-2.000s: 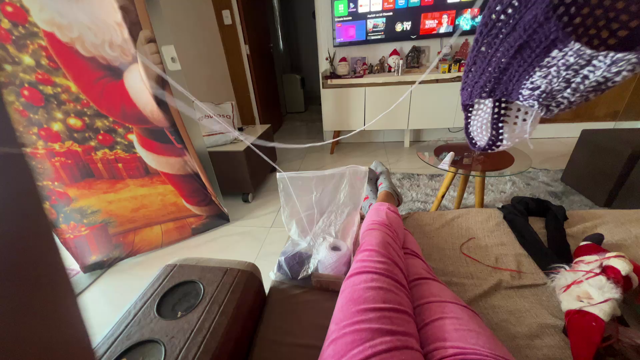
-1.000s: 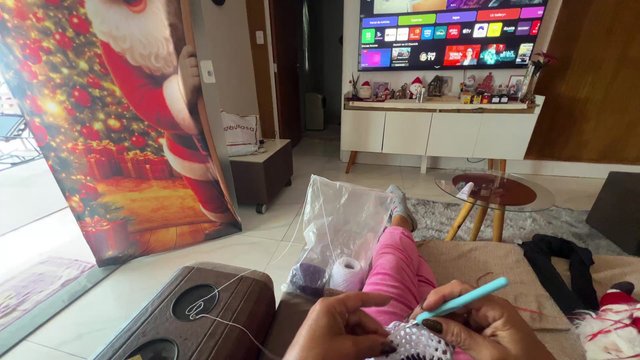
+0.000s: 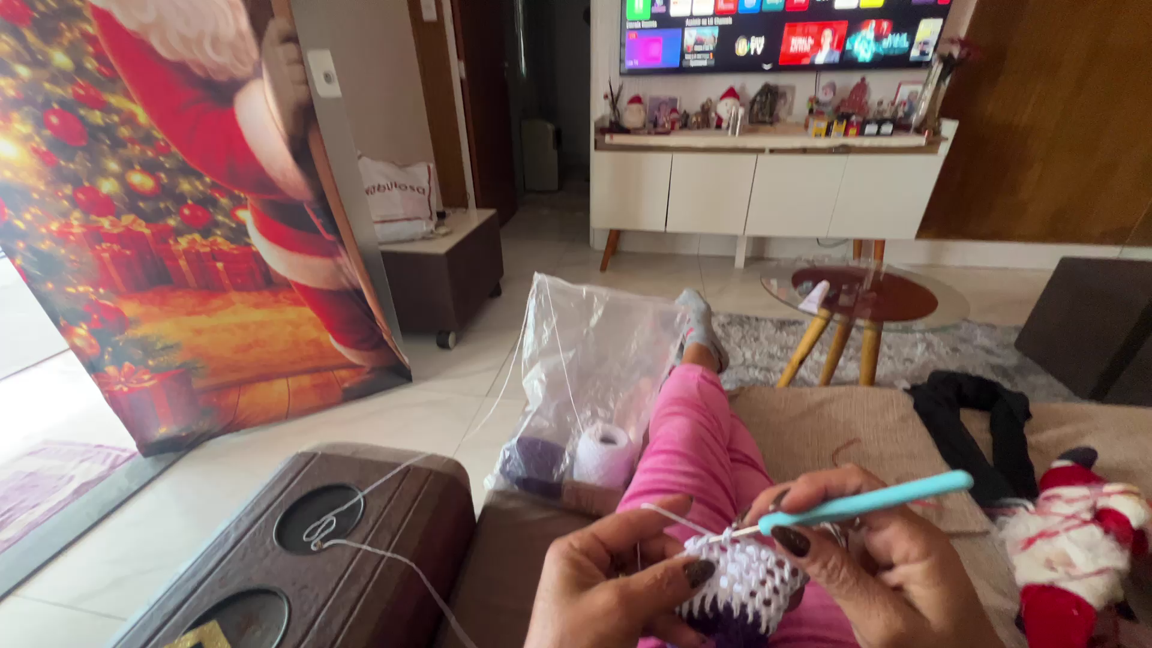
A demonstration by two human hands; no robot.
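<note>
My left hand [image 3: 621, 571] pinches the left edge of a white and purple crochet piece [image 3: 742, 580] above my pink-trousered legs. A crochet hook with a turquoise handle [image 3: 868, 499] lies in my right hand [image 3: 868, 558], its tip at the top edge of the white stitches. White yarn [image 3: 405, 560] runs over the brown armrest and lies in a small tangle at its cup holder. Beside my legs, a clear plastic bag [image 3: 598, 346] holds a white yarn cone [image 3: 603, 456] and a dark purple yarn ball [image 3: 537, 463].
The armrest [image 3: 378, 504] with two cup holders is at left, below a Santa panel [image 3: 207, 225]. A Santa doll [image 3: 1075, 549] and a black cloth item [image 3: 976, 432] lie on the couch at right. A round glass table [image 3: 864, 292] stands beyond, before a white TV cabinet [image 3: 765, 193].
Two seconds ago the crochet piece hung raised at upper right; now it is low between both hands. Since one second ago, the hands have come further into view with the hook and piece.
</note>
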